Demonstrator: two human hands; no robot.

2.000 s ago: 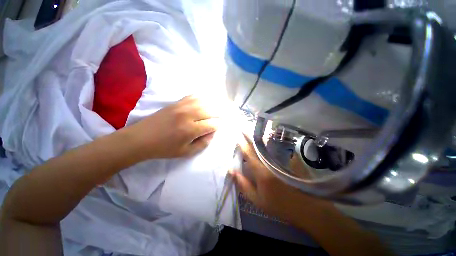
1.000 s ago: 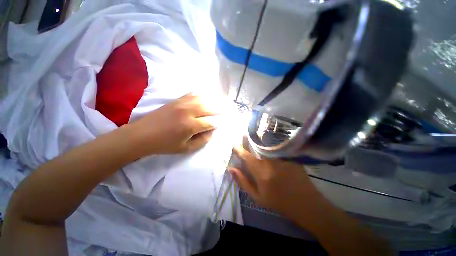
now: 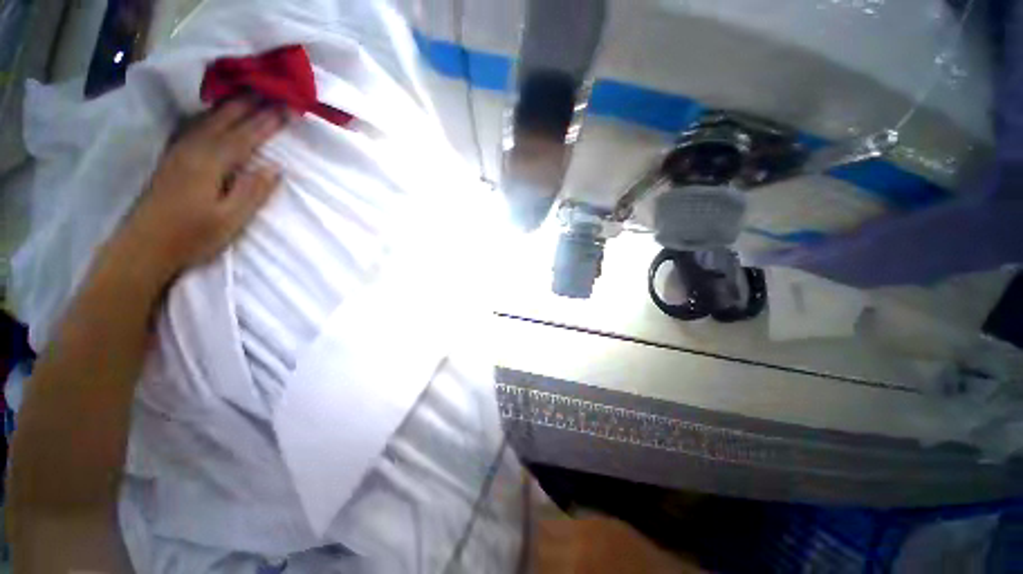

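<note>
The white garment piece (image 3: 252,303) lies bunched and creased left of the needle area, which is lost in glare. A red fabric part (image 3: 264,81) shows at its upper left. My left hand (image 3: 213,185) lies on the white cloth with its fingertips at the red part's lower edge. My right hand (image 3: 589,546) is at the bottom edge, below the table front, cut off; its fingers are hidden behind the cloth. The industrial sewing machine (image 3: 651,67) stands at the upper right. A grey-blue cylinder fitting (image 3: 578,260) is beside the glare.
Black scissor loops (image 3: 709,286) show behind the needle, with a pale stack (image 3: 816,305) right of them. Purple cloth (image 3: 942,235) hangs at the right. A ruler strip (image 3: 628,424) runs along the table's front edge. A dark phone (image 3: 116,51) lies at the upper left.
My left hand has moved up and left, away from the needle. My right hand has dropped from the needle area to the bottom edge. The red part has bunched smaller; the cloth has shifted.
</note>
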